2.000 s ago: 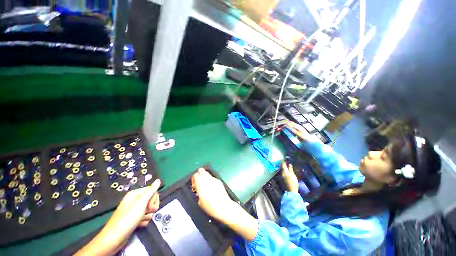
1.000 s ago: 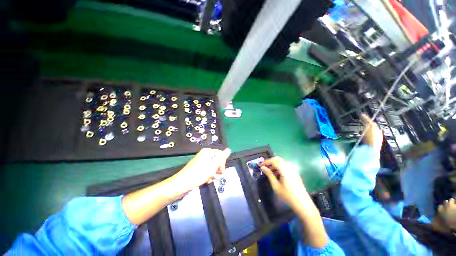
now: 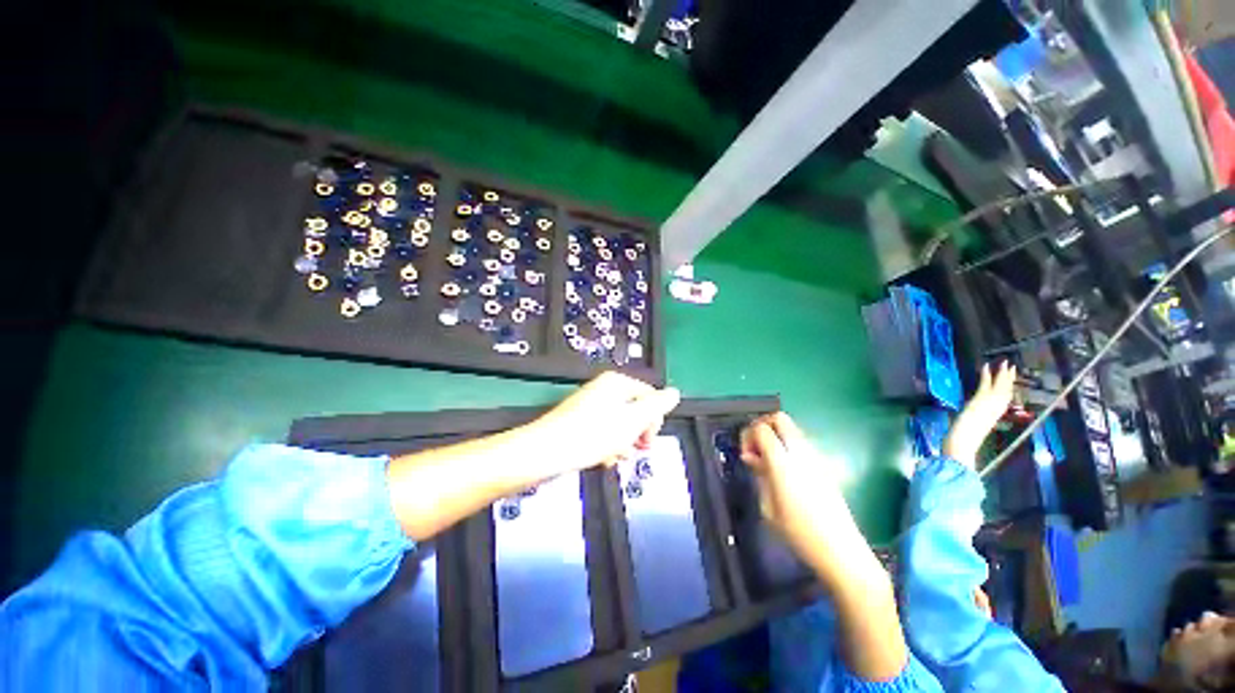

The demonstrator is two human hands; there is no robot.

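The black foam phone tray (image 3: 608, 569) lies nearest, with a glossy phone or back housing in each long pocket. Two pale silver-blue ones (image 3: 545, 589) show dark round camera openings at their far ends. My left hand (image 3: 612, 417) is above the far edge of the tray, thumb and fingers closed together; whether a small part is between them is hidden. My right hand (image 3: 786, 474) is curled over the camera end of the darker right-hand phone (image 3: 768, 548); its fingertips hide what they touch. The small-parts tray (image 3: 190, 257) lies behind, with many gold-ringed pieces (image 3: 494, 271).
A pale metal post (image 3: 799, 115) stands behind the parts tray, with a small white fitting (image 3: 692, 290) at its foot. Blue bins (image 3: 921, 345) are on the green bench to the right. A neighbouring person's blue-sleeved arm (image 3: 948, 569) and hand are at the right, beside dark equipment.
The view has swung to the right, so more of the phone tray shows. My right hand has curled more tightly over the right-hand phone. My left hand stays closed near the tray's far edge.
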